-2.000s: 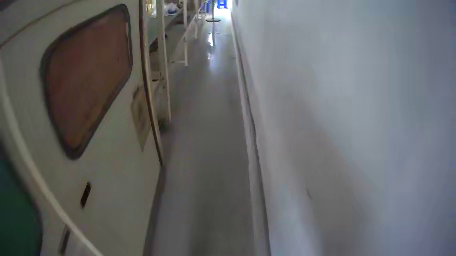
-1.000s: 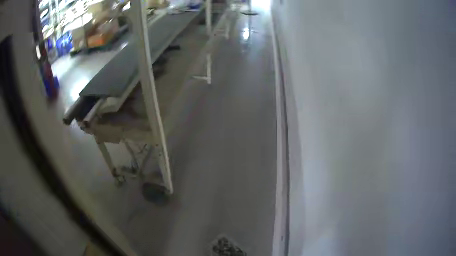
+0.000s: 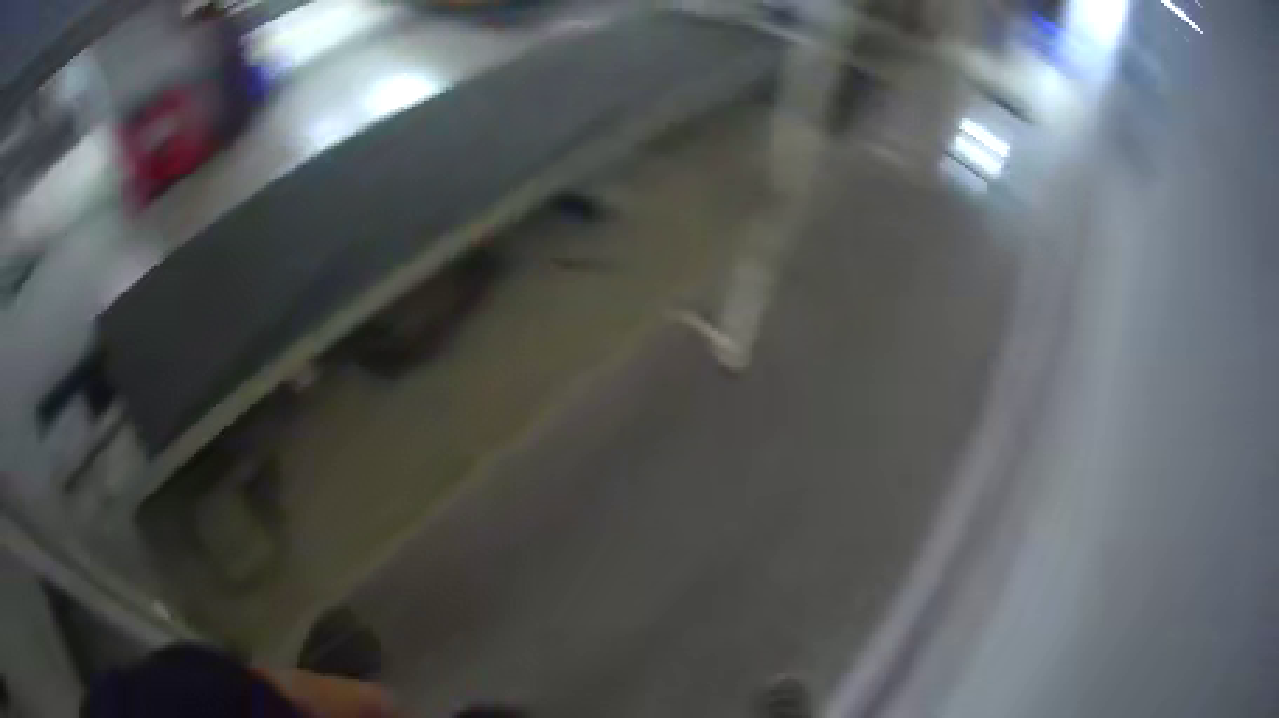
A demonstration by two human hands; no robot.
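Observation:
The frame is badly blurred. A long grey conveyor belt or bench top (image 3: 407,204) on a pale frame runs from lower left to upper middle. Part of my left hand (image 3: 334,693) shows at the bottom edge, left of the middle, beyond a dark sleeve (image 3: 183,685). It is cut off and blurred, below the near end of the belt, so its fingers and anything in them cannot be made out. My right hand is not in view.
A pale upright leg (image 3: 765,232) stands on the grey floor (image 3: 673,519). A whitish wall (image 3: 1192,421) runs down the right side. A red object (image 3: 166,140) is blurred at upper left. Small dark shapes at the bottom edge are unclear.
The view has moved along the passage, tilted and swung left. The door panel with the reddish window has gone from view, the belt looks nearer, and part of my left hand now shows.

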